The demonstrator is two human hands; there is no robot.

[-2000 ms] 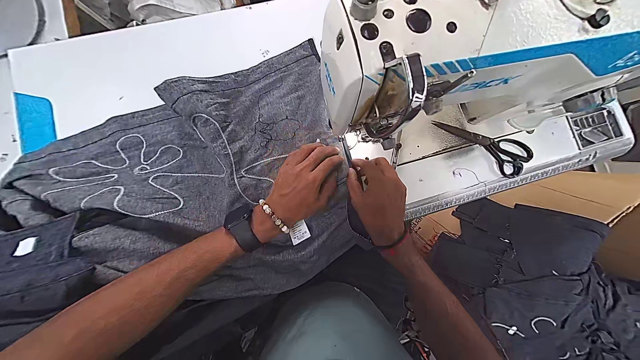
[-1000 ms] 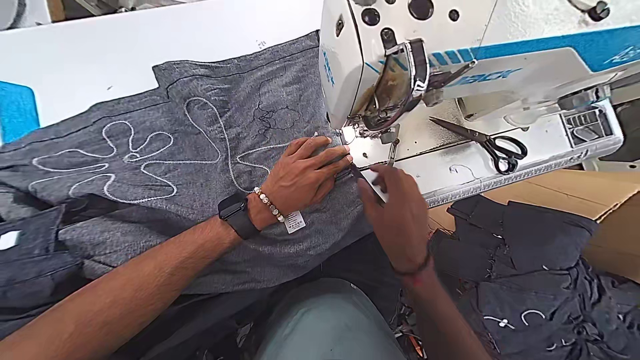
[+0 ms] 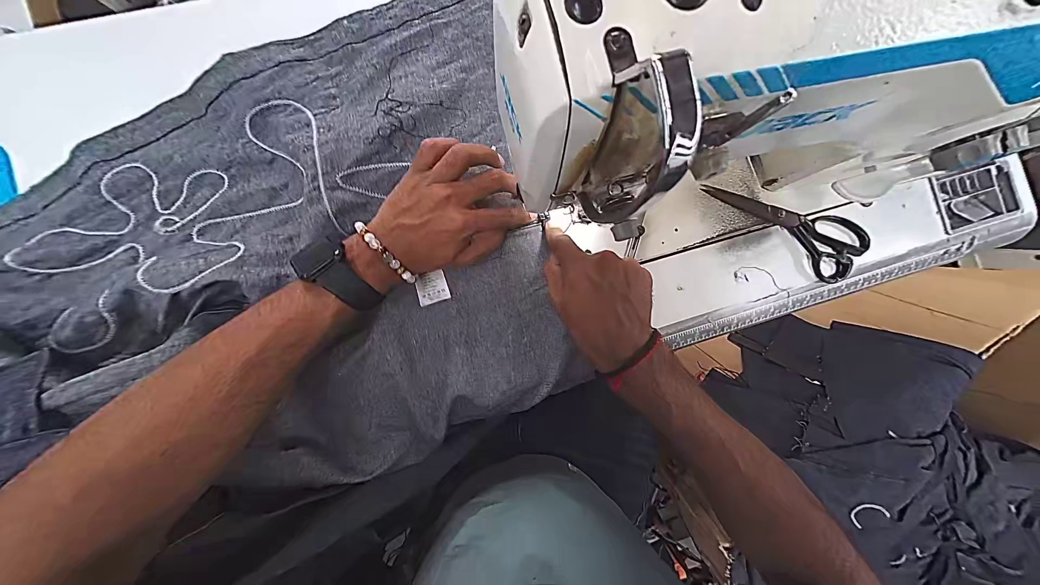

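Observation:
A grey denim-like garment (image 3: 455, 349) with pale flower-shaped stitching lies across the table and reaches the needle area of a white and blue sewing machine (image 3: 536, 97). My left hand (image 3: 447, 207) rests on the cloth just left of the presser foot (image 3: 543, 218), its fingertips close to it. On the near side of the foot, my right hand (image 3: 601, 296) has its index finger at the cloth's edge, with the other fingers curled. Whether it pinches the cloth is not clear. A small white label (image 3: 433, 288) shows below my left hand.
Black-handled scissors (image 3: 812, 231) lie on the machine bed to the right. A ruler strip (image 3: 756, 317) runs along the bed's front edge. Below it, a cardboard box (image 3: 918, 301) stands with dark fabric pieces (image 3: 886, 382) in front. My knee is under the work.
My right hand drew back from the foot by one second ago and is now against the cloth's edge beside it. My left hand has stayed on the cloth. The view has moved closer.

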